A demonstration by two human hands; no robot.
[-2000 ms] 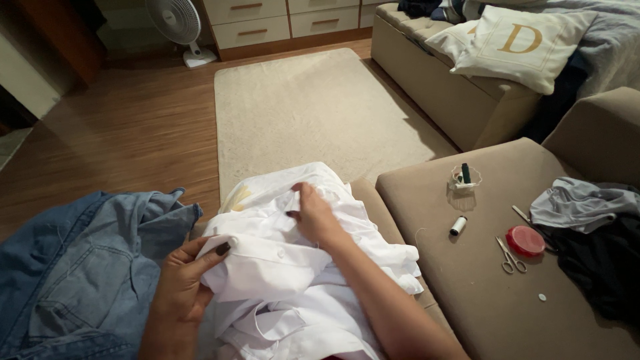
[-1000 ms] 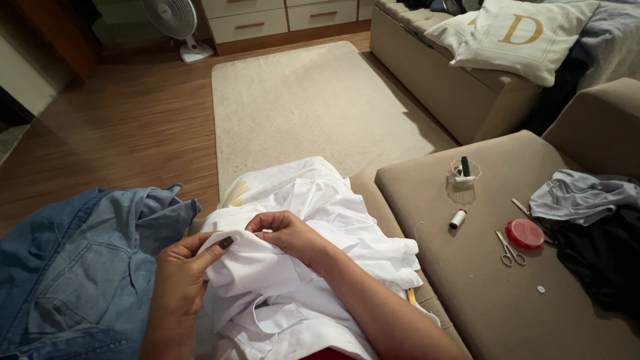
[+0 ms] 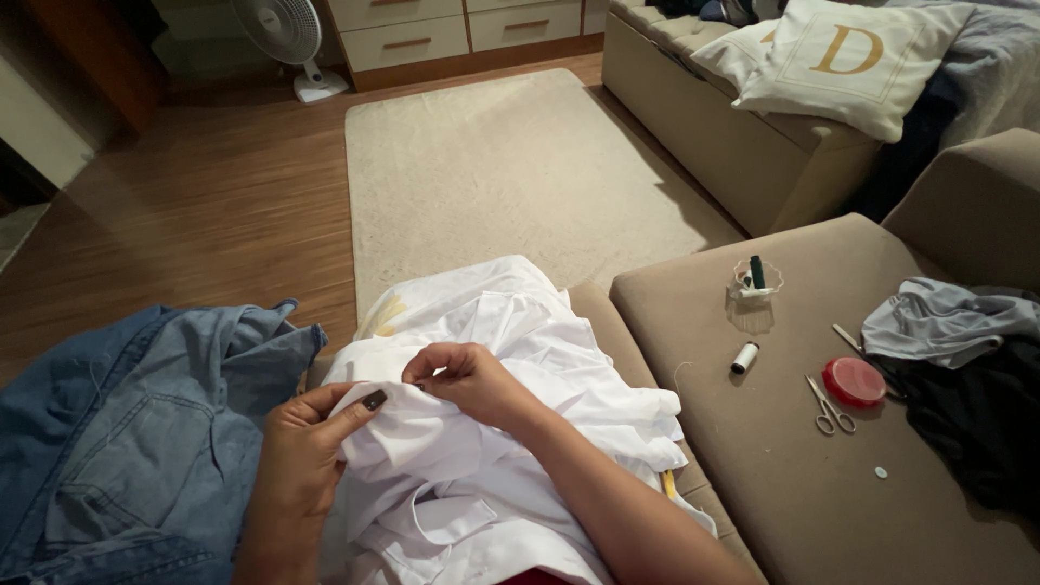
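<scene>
A white cloth garment (image 3: 520, 349) lies bunched over my lap. Its edge is pinched between the thumb and fingers of my left hand (image 3: 321, 422). Close on the right, my right hand (image 3: 463, 382) has thumb and fingertips together at the same raised fold; whether a needle is between them cannot be seen. On the sofa seat to the right lie a spool of white thread (image 3: 744, 357), small scissors (image 3: 829, 406), a round red container (image 3: 853, 382) and a white button (image 3: 881, 472). A clear dish (image 3: 756, 280) there holds a dark green spool.
Blue denim clothing (image 3: 138, 439) lies at the left. Grey cloth (image 3: 946, 321) and black cloth (image 3: 967, 422) lie at the sofa's right. Beyond are a beige rug (image 3: 504, 179), a white fan (image 3: 284, 32), drawers (image 3: 406, 42) and a storage bench (image 3: 699, 114) with cushions (image 3: 853, 61).
Two seconds ago my right hand was farther forward on the garment; it has come back beside my left hand, at the pinched fold. My left hand has kept its hold on the cloth.
</scene>
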